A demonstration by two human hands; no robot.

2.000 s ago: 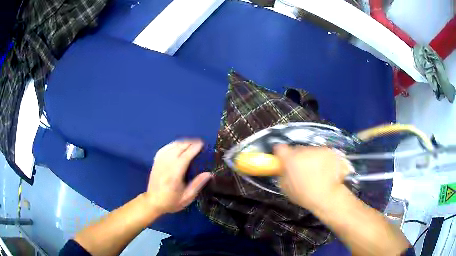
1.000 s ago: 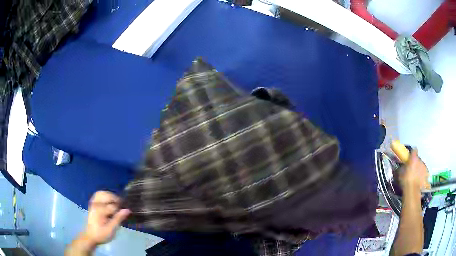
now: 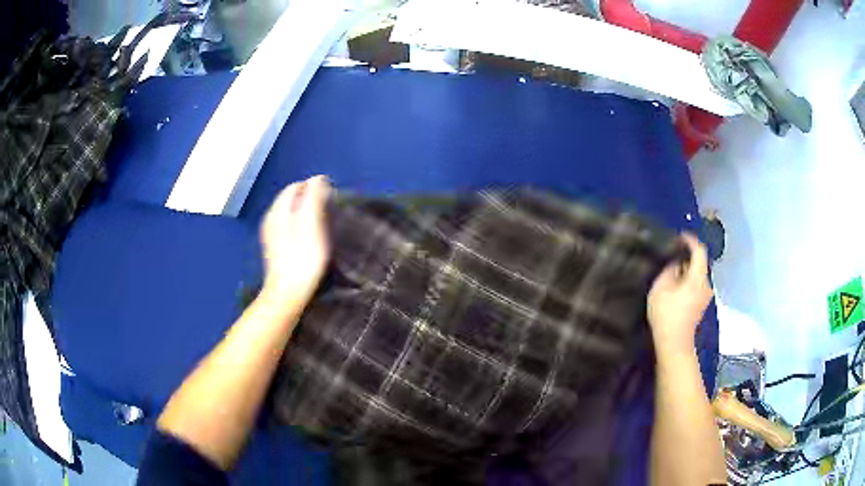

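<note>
A dark brown plaid garment (image 3: 455,313) with cream check lines is stretched between my two hands over the blue pressing table (image 3: 398,123). It is blurred. My left hand (image 3: 298,237) grips its upper left edge. My right hand (image 3: 680,289) grips its upper right edge. Plain dark purple lining (image 3: 593,427) shows at the garment's lower right. The steam iron (image 3: 754,422), with its yellow-orange handle, rests at the lower right beyond the table's edge, and no hand is on it.
A pile of plaid garments (image 3: 57,161) hangs at the left edge. White bars (image 3: 256,109) cross the far side. A grey-green rag (image 3: 754,81) lies by a red pipe (image 3: 773,24). The rounded padded board (image 3: 142,294) is at left. Cables run at right.
The iron was in use on the garment, then set down at the right. My right hand has let go of it and taken the garment's right edge. Both hands now hold the garment spread out.
</note>
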